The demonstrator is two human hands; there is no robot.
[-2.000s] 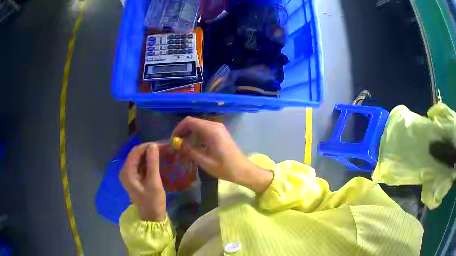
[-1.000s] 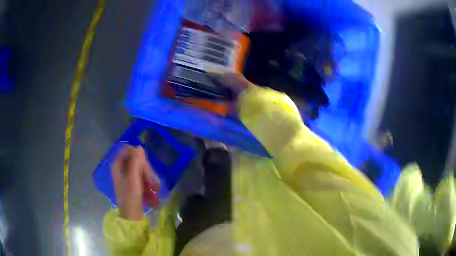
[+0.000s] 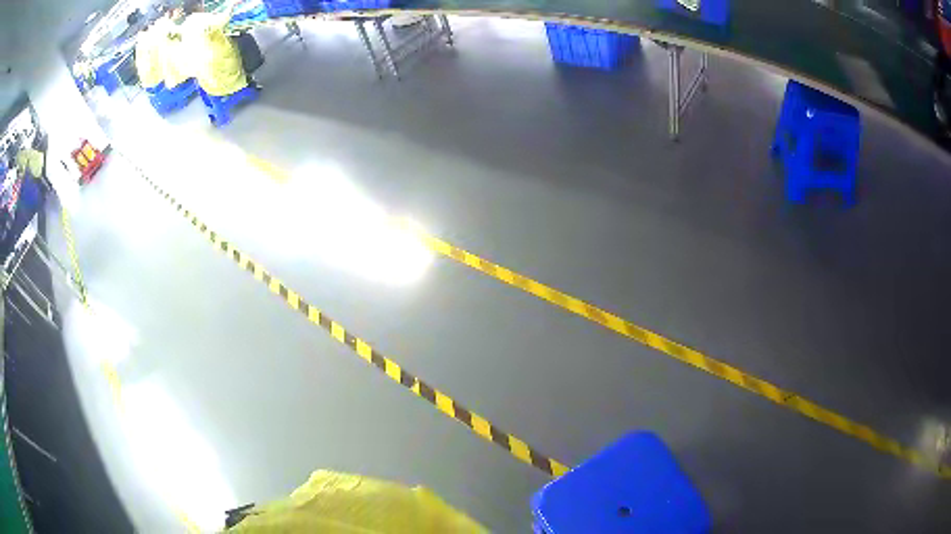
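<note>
A blue plastic stool (image 3: 624, 490) with a small centre hole in its seat stands nearest in front of me at the bottom edge, partly cut off. Part of my yellow-green smock (image 3: 360, 506) shows at the bottom, left of the stool. Neither my left hand nor my right hand is in the picture. The crate, calculator and small red items are out of view.
Yellow tape (image 3: 615, 321) and black-yellow tape (image 3: 391, 370) cross the grey floor. Another blue stool (image 3: 819, 146) stands at upper right. A blue crate (image 3: 592, 47) is under the workbench. People in yellow smocks (image 3: 214, 63) sit at upper left.
The view has swung from the crate to the aisle. Both hands, one of them earlier at the calculator, have left the picture. The stool now shows at the bottom right of centre.
</note>
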